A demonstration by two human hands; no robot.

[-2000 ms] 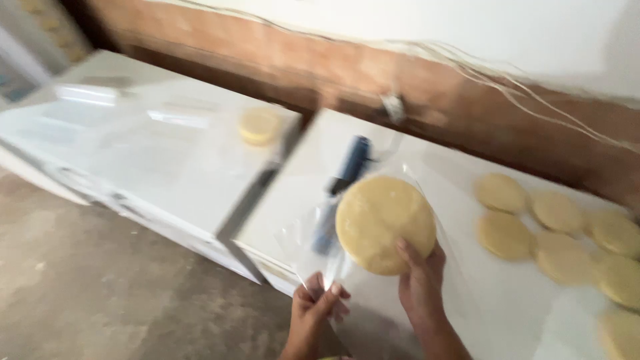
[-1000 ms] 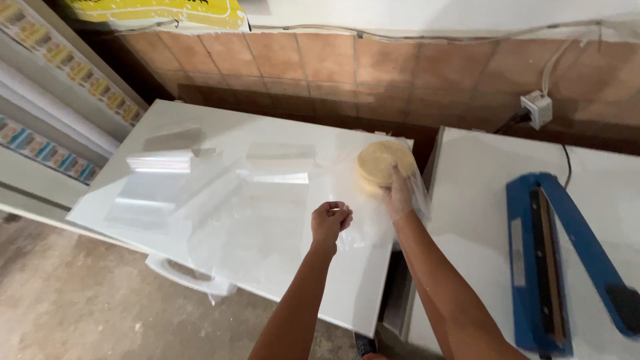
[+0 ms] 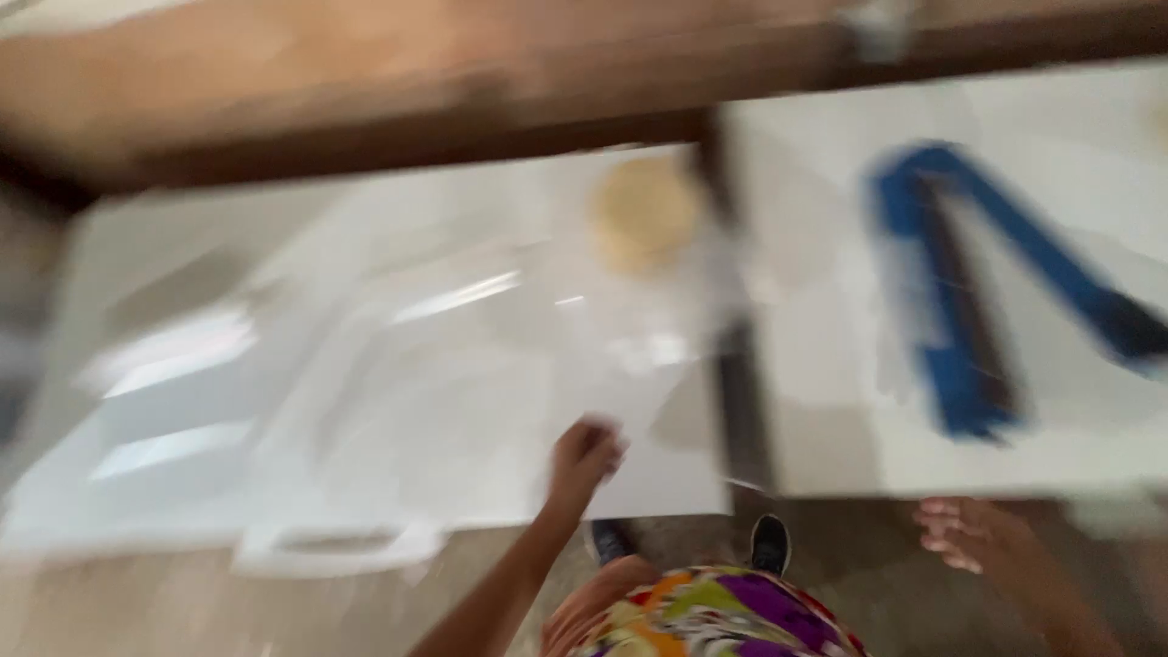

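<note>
My left hand (image 3: pixel 587 458) is over the front part of the left white surface, its fingers curled; blur hides whether anything is between them. My right hand (image 3: pixel 958 532) is beside the front edge of the right white surface, fingers apart and holding nothing. Pale yellow round discs (image 3: pixel 646 212), stacked, lie at the back right corner of the left surface, with clear plastic film (image 3: pixel 657 351) around and in front of them. A blue impulse sealer (image 3: pixel 958 301) with its arm raised rests on the right surface.
A dark gap (image 3: pixel 744 401) separates the left white surface (image 3: pixel 630 484) from the right one (image 3: pixel 821 456). Plastic sheets or bags (image 3: pixel 173 351) lie at left. A white handle (image 3: pixel 338 552) juts from the front. A wall socket (image 3: pixel 876 27) is behind.
My right hand has let go of the yellow discs and moved away to the right. The discs now lie on the left surface. The view has swung downward.
</note>
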